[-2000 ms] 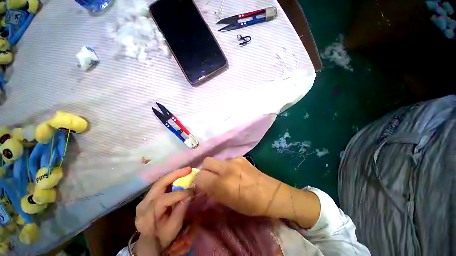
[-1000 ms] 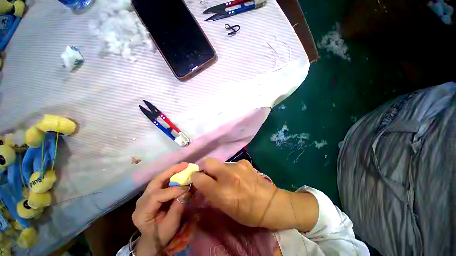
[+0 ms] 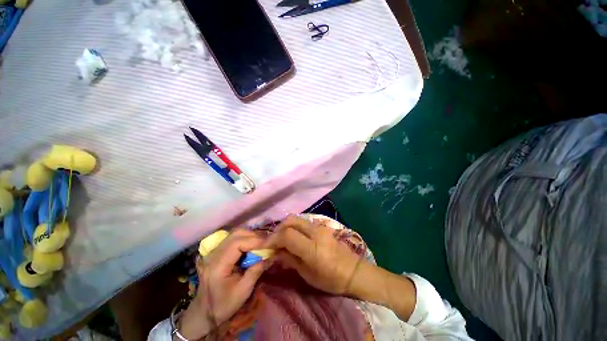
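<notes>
My left hand (image 3: pixel 226 280) grips a small plush toy piece (image 3: pixel 251 260) over the lap. Its blue part and a pale yellow end show between my hands, and a rounded yellow end sticks out above my left hand. My right hand (image 3: pixel 319 256) has its fingertips pinched at the piece's yellow end. A needle cannot be made out. Thread snips (image 3: pixel 219 162) with dark blades and red and blue handles lie on the table near its front edge.
Yellow and blue plush toys (image 3: pixel 46 220) are heaped at left. A smartphone (image 3: pixel 246 50), white stuffing (image 3: pixel 160 33), a small white wad (image 3: pixel 91 65), a black hook-like item (image 3: pixel 318 30) and other snips (image 3: pixel 309 6) lie farther back. A grey cloth bundle (image 3: pixel 532 226) stands at right.
The toy piece has turned in my fingers, so more blue shows between my hands and a rounded yellow end shows above my left hand. My right hand still pinches at the piece.
</notes>
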